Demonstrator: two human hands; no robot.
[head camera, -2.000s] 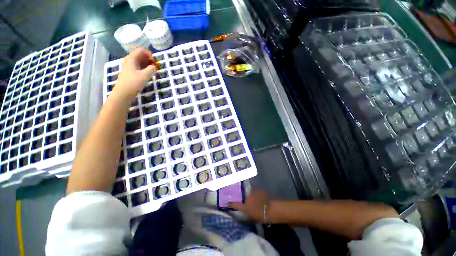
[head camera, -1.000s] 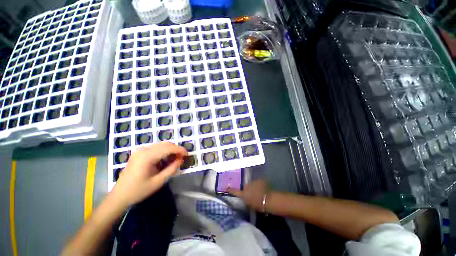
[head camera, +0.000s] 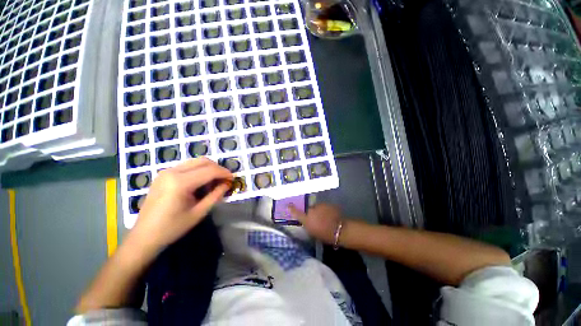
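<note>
The white grid tray (head camera: 244, 111) lies in front of me, with a dark grey round component in each visible pocket. My left hand (head camera: 185, 194) is at the tray's near edge, thumb and fingertips closed on a tiny orange-yellow piece (head camera: 227, 182) at a front-row pocket. The exact contact with the component there is too small to tell. My right hand (head camera: 318, 222) is bare, with a bracelet at the wrist, and one finger touches the screen of a smartphone (head camera: 289, 209) lying beside the tray's near edge.
Stacked white trays (head camera: 100, 118) stand to the left. A clear cup (head camera: 330, 19) with yellow and red bits is beyond the tray on the right. A metal rail (head camera: 393, 121), tall black blister trays (head camera: 446, 121) and a clear blister tray (head camera: 541, 108) stand at the right.
My left hand has come from the tray's far side to its near edge, where it stays at the same area. The view has tilted down. My right hand remains at the smartphone.
</note>
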